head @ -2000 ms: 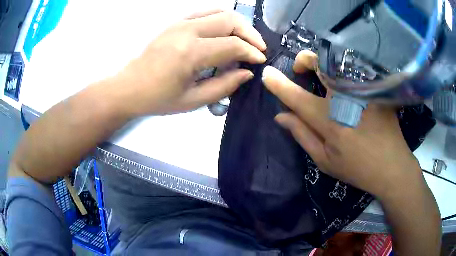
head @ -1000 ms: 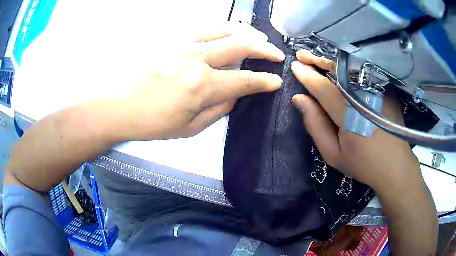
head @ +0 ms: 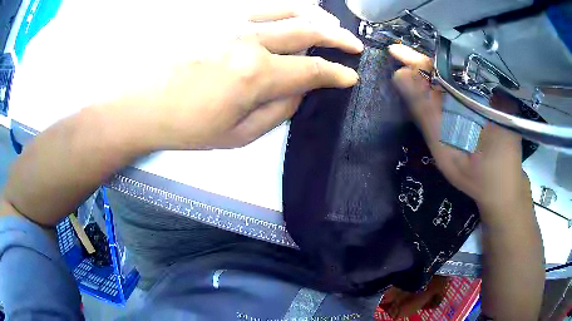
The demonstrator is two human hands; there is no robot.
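Plain dark cloth (head: 307,169) lies under the machine head and over the table's front edge. A greyish textured strip (head: 360,144) runs down it from the presser foot (head: 369,31). Black printed cloth with white outlined figures (head: 433,207) joins it on the right. My left hand (head: 251,81) lies left of the strip, fingers spread, fingertips on the cloth. My right hand (head: 463,172) is right of the strip, blurred, with fingertips on the cloth near the foot; the grey cylindrical fitting (head: 461,130) partly covers it. The needle tip is not clear.
The white machine head (head: 414,11) and a curved metal bar (head: 495,116) are at upper right. A tape strip (head: 201,207) follows the table's front edge. A blue basket (head: 103,276) is lower left, a red basket (head: 448,298) lower right. A black cord crosses at right.
The cloth has shifted, showing more of the textured strip, which was hidden at first. My left hand has moved up and right. My right hand has moved right, its fingertips higher. The machine head appears higher.
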